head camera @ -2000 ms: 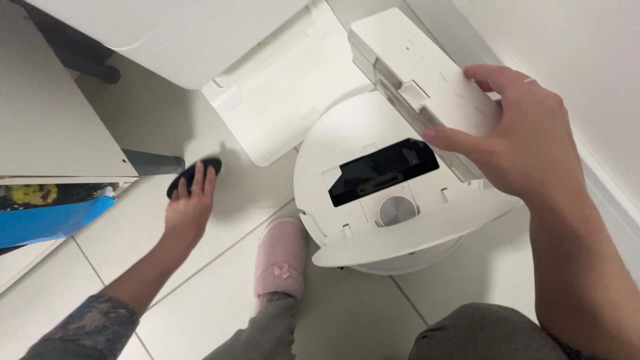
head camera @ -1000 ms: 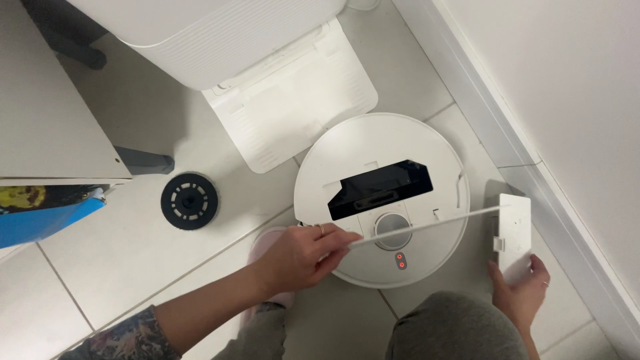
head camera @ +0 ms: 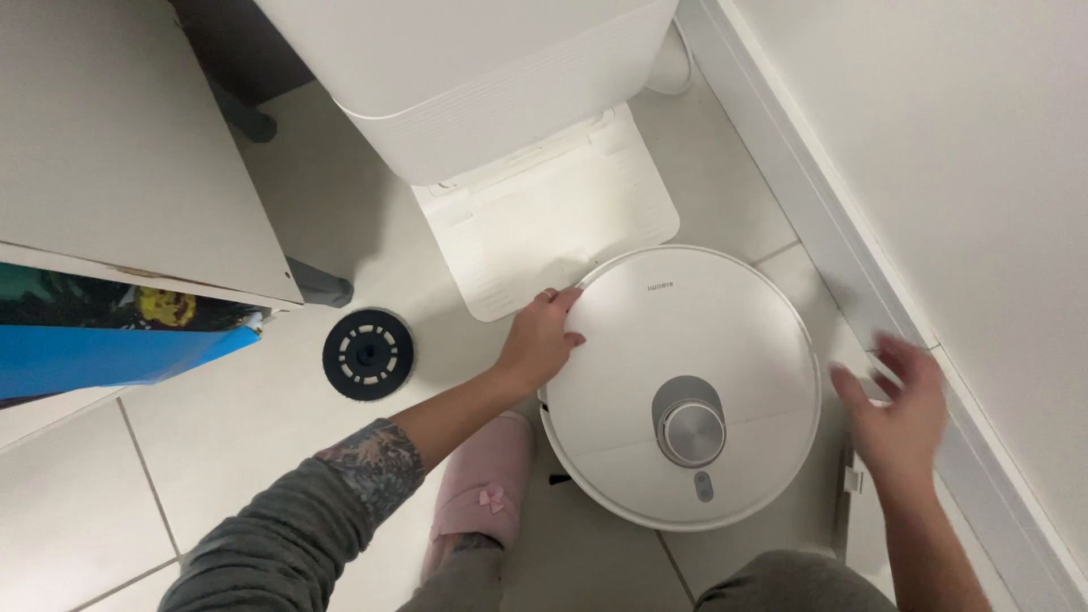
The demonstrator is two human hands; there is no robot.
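A round white Xiaomi robot vacuum [head camera: 612,365] lies on the tiled floor, its top cover [head camera: 722,331] lying over the body and hiding the dark recess. My left hand [head camera: 540,336] grips the cover's upper left edge, thumb on top. My right hand [head camera: 901,408], slightly blurred, is raised to the right of the vacuum with fingers apart and nothing in it. Below it a white plastic bin [head camera: 865,518] stands on the floor, partly hidden by my forearm and knee. A round black mop pad holder [head camera: 368,354] lies on the tiles at the left.
The white docking station [head camera: 493,76] with its base plate [head camera: 561,212] stands behind the vacuum. A skirting board and wall run along the right. At the left is a cabinet [head camera: 127,153] with dark legs. My foot in a pink slipper [head camera: 484,476] is beside the vacuum.
The cover, raised on edge in my left hand a second ago, now lies over the vacuum. My right hand has let go of the white bin and moved up. Earlier, my left hand released the black pad holder.
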